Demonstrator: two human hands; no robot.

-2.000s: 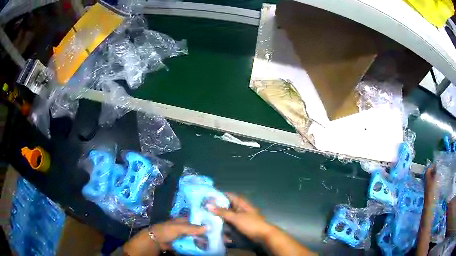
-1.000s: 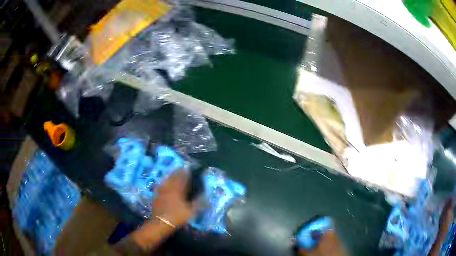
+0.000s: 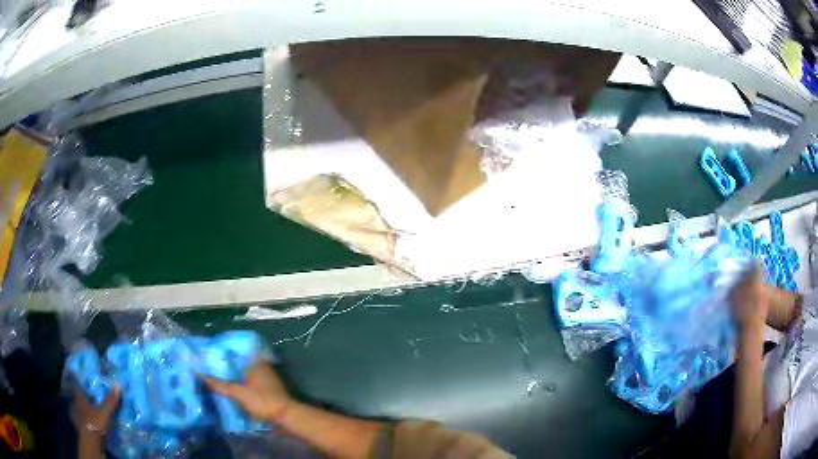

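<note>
Several light-blue plastic parts (image 3: 166, 381) in clear bags stand side by side in a row on the dark bench at the lower left. My left hand (image 3: 94, 414) is at the left end of the row, partly cut off by the bottom edge. My right hand (image 3: 256, 393) is on the right end part, fingers spread over its front. The two hands hold the row between them. The bags' undersides are hard to make out.
A heap of bagged blue parts (image 3: 664, 309) lies at the right, with a co-worker's hands (image 3: 752, 300) on it. An opened cardboard sheet (image 3: 511, 220) lies behind. Crumpled film (image 3: 85, 211) and a yellow-orange packet (image 3: 20, 175) are at left. A tape dispenser (image 3: 13, 433) shows at lower left.
The view has turned right. My right hand has come back from the right side to the blue parts, which now stand together in one row between both hands. The carton has left the view.
</note>
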